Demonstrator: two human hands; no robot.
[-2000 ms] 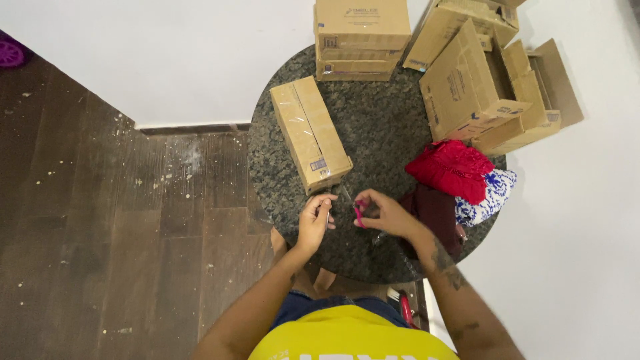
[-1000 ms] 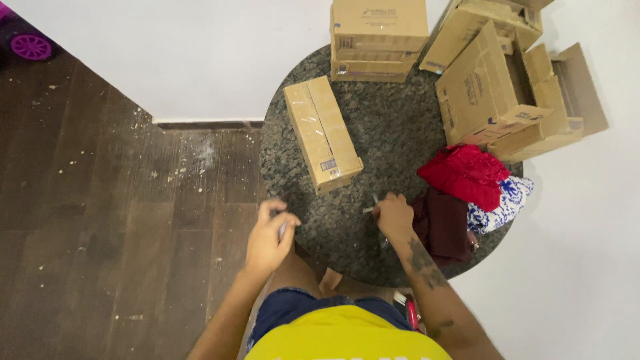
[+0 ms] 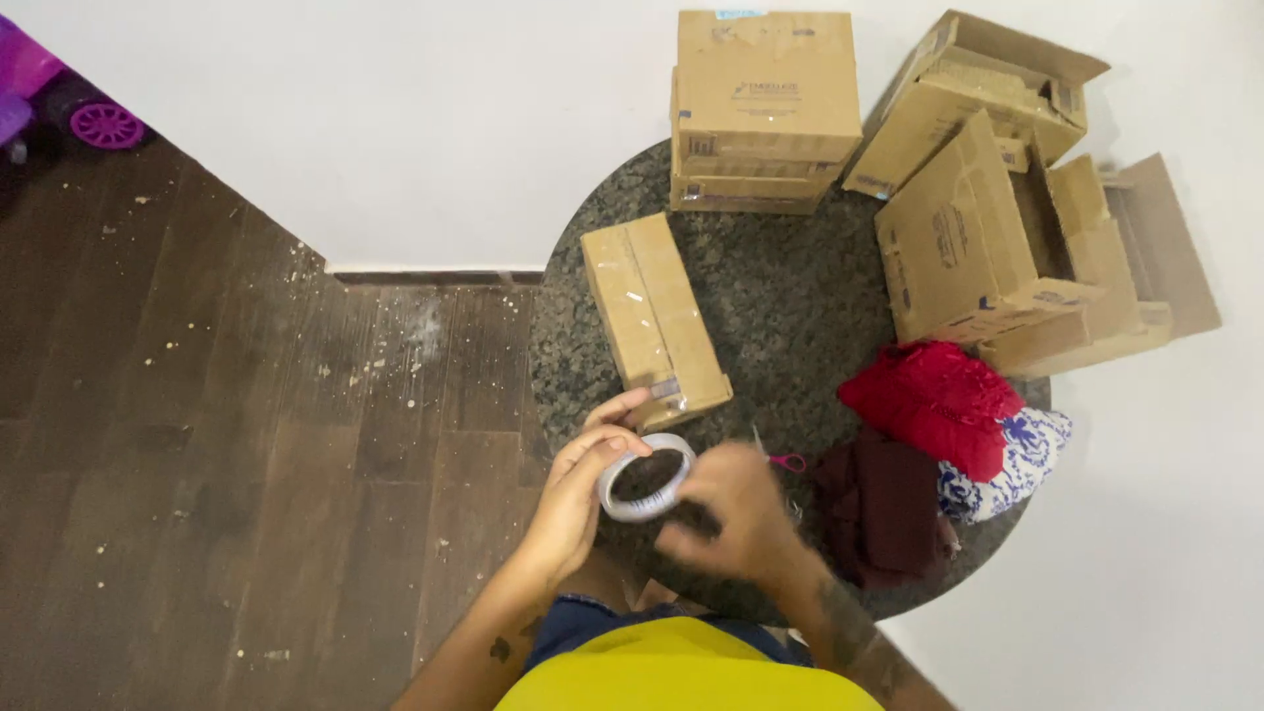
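A roll of clear tape point(image 3: 647, 478) is gripped by my left hand point(image 3: 583, 484), upright above the near edge of the round granite table. Close to the roll's right side is my right hand point(image 3: 736, 513), blurred; whether its fingers hold any tape cannot be told. Just beyond the roll lies a closed cardboard box point(image 3: 657, 311) with a taped seam. Small scissors with pink handles point(image 3: 788, 462) rest on the table, partly hidden behind my right hand.
Stacked closed cardboard boxes point(image 3: 765, 109) stand at the back of the granite table point(image 3: 790, 296). Open cardboard boxes point(image 3: 968, 227) fill its right side. Nearer are folded red cloth point(image 3: 933, 400), blue-and-white patterned cloth point(image 3: 1022, 464) and dark maroon cloth point(image 3: 879, 509). White walls adjoin the table.
The pink scissors, in my right hand two seconds ago, now lie on the table. The tape roll now shows clearly in my left hand, and my right hand has come to its side.
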